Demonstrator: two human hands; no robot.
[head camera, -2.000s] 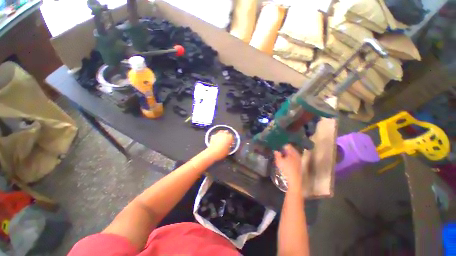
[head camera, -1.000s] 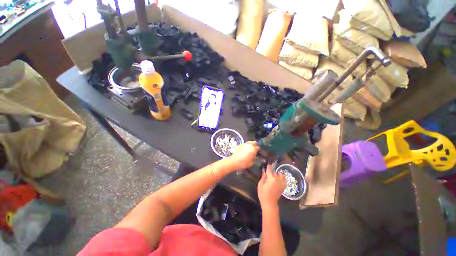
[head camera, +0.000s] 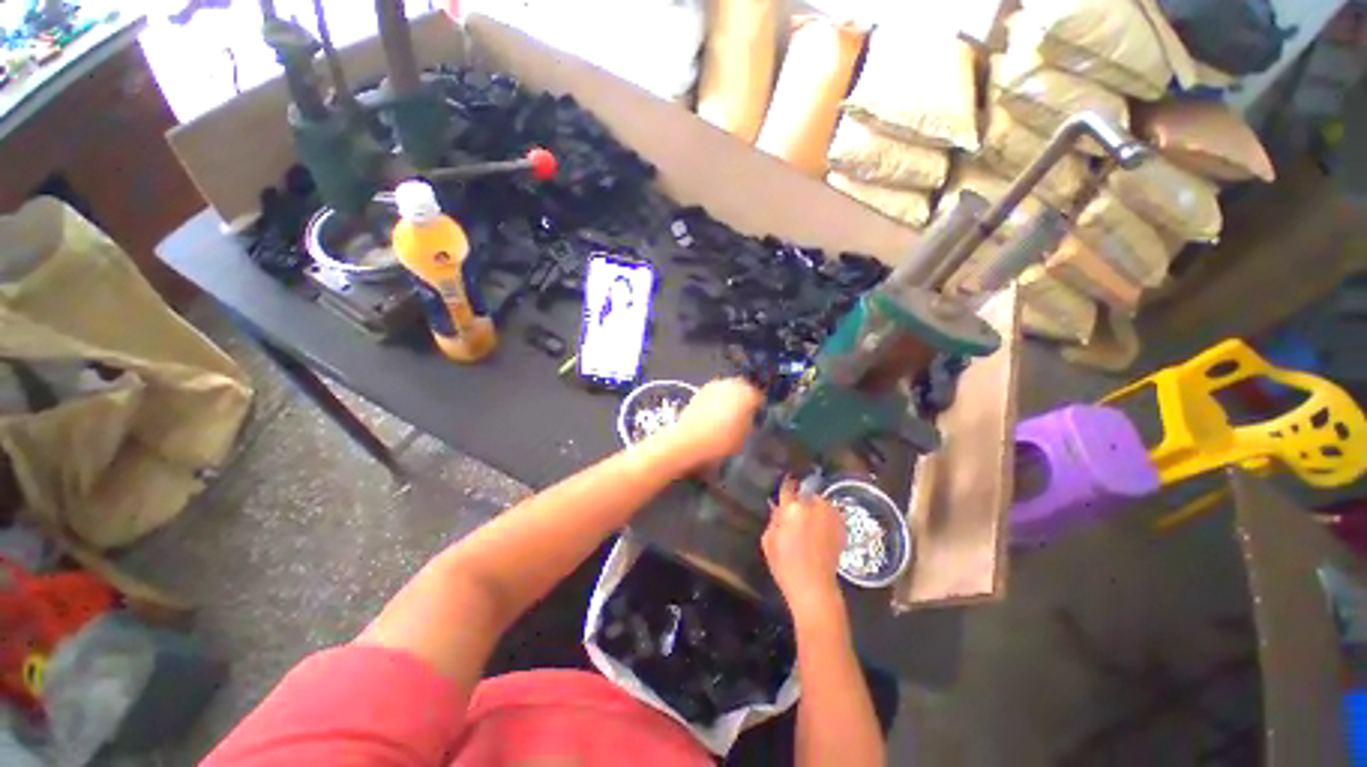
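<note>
The green arbor press (head camera: 862, 375) stands at the right of the dark table. My left hand (head camera: 723, 420) is at the press's left side, over the edge of the left pin bowl (head camera: 652, 408); its fingertips reach toward the black plastic parts (head camera: 772, 307), and what they hold cannot be told. My right hand (head camera: 805, 532) is at the front of the press base, left of the right pin bowl (head camera: 870, 537), with its fingertips at the press fixture (head camera: 750, 477); whether it holds a small part is too small to tell. Both bowls hold small silvery pins.
A lit smartphone (head camera: 615, 321) and an orange drink bottle (head camera: 444, 285) stand left of the bowls. A second press (head camera: 338, 150) is at far left. A white sack (head camera: 697, 637) of black parts hangs below the table edge. Board edging (head camera: 960, 495), purple (head camera: 1082, 468) and yellow stools (head camera: 1256, 412) are right.
My left hand has left the inside of the left bowl and moved right to the press. My right hand has moved from over the right bowl to the front of the press base.
</note>
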